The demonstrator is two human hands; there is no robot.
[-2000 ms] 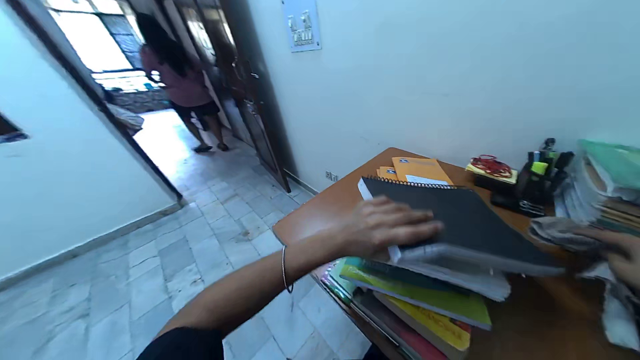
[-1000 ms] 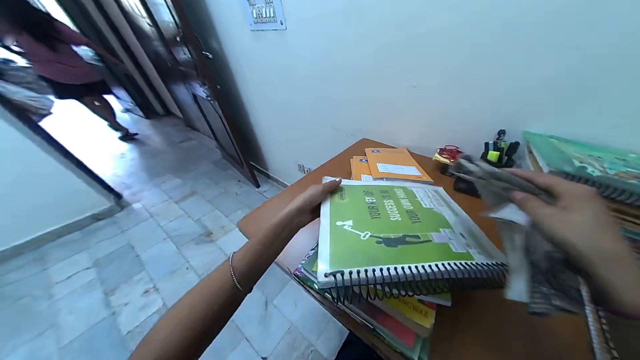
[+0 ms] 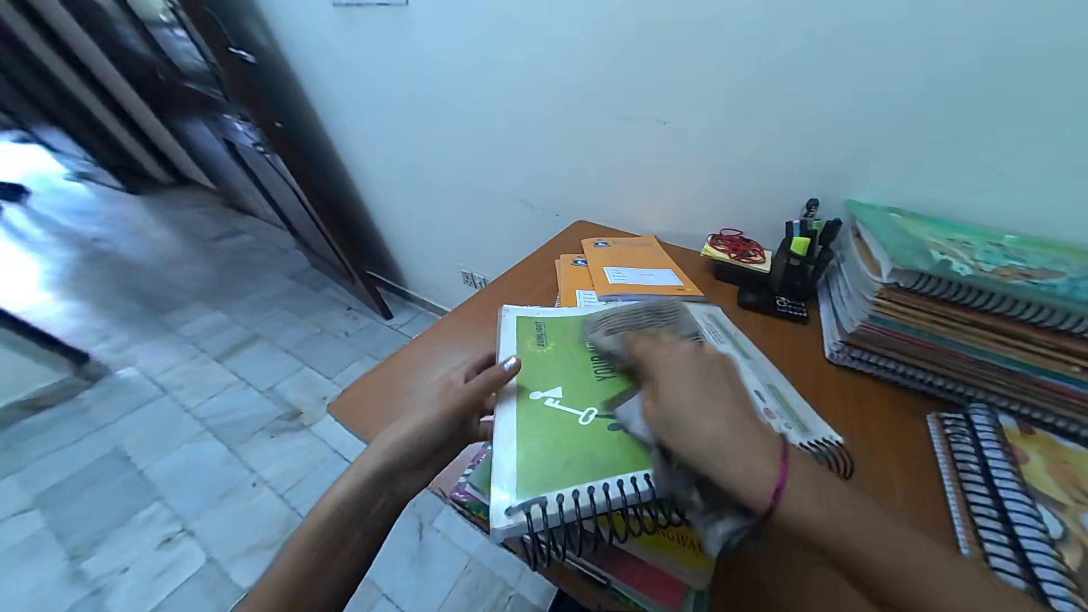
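A spiral-bound notebook (image 3: pixel 552 442) with a green and white cover lies on a stack of books (image 3: pixel 646 561) at the near edge of the wooden desk. My left hand (image 3: pixel 476 395) grips the notebook's left edge, thumb on the cover and fingers beneath. A crumpled grey cloth (image 3: pixel 637 321) is bunched under my right hand (image 3: pixel 693 399), pressed on the right part of the cover. Part of the cloth hangs over the spiral binding. My right hand is blurred, and it hides some of the cover.
Orange notebooks (image 3: pixel 637 268) lie behind on the desk (image 3: pixel 450 344). A black pen holder (image 3: pixel 795 268) and red cord (image 3: pixel 736 246) stand near the wall. At right are a tall notebook stack (image 3: pixel 977 331) and more spiral notebooks (image 3: pixel 1011 484). A dark door (image 3: pixel 263 161) is at left.
The black-covered side seen two seconds ago has given way to the green cover. My right hand has moved left with the cloth, from beside the notebook onto it. The person near the doorway has mostly left view.
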